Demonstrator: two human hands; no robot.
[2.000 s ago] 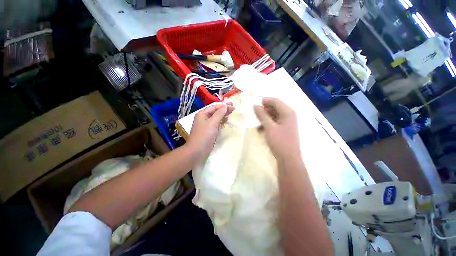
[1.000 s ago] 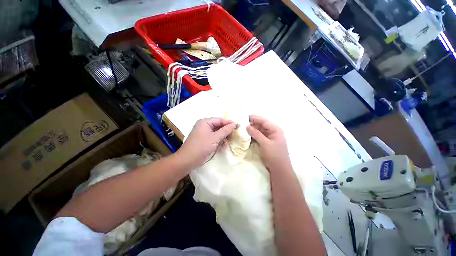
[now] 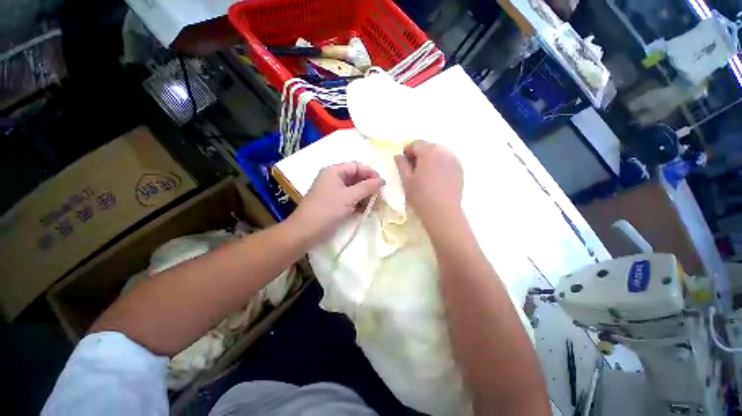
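Observation:
A pale cream garment piece (image 3: 399,317) lies over the white table's edge and hangs toward my lap. My left hand (image 3: 342,199) pinches the garment between thumb and fingers, and a narrow folded edge or strip runs down from those fingertips. My right hand (image 3: 431,175) holds the cloth a little higher and to the right, its fingers bent over the edge. The fabric between the hands is bunched. The far part of the cloth is overexposed against the table, so its outline is hard to tell.
A red basket (image 3: 272,68) with small tools stands beyond the table (image 3: 480,122), white cords over its rim. A blue container (image 3: 259,154) is below it. A cardboard box (image 3: 61,296) with cream pieces is at left. The sewing machine (image 3: 622,284) and dark tweezers (image 3: 571,370) are at right.
My hands have moved up from the gathered cloth of a second ago. My right hand is now higher than my left. A narrow strip now shows below my left fingertips.

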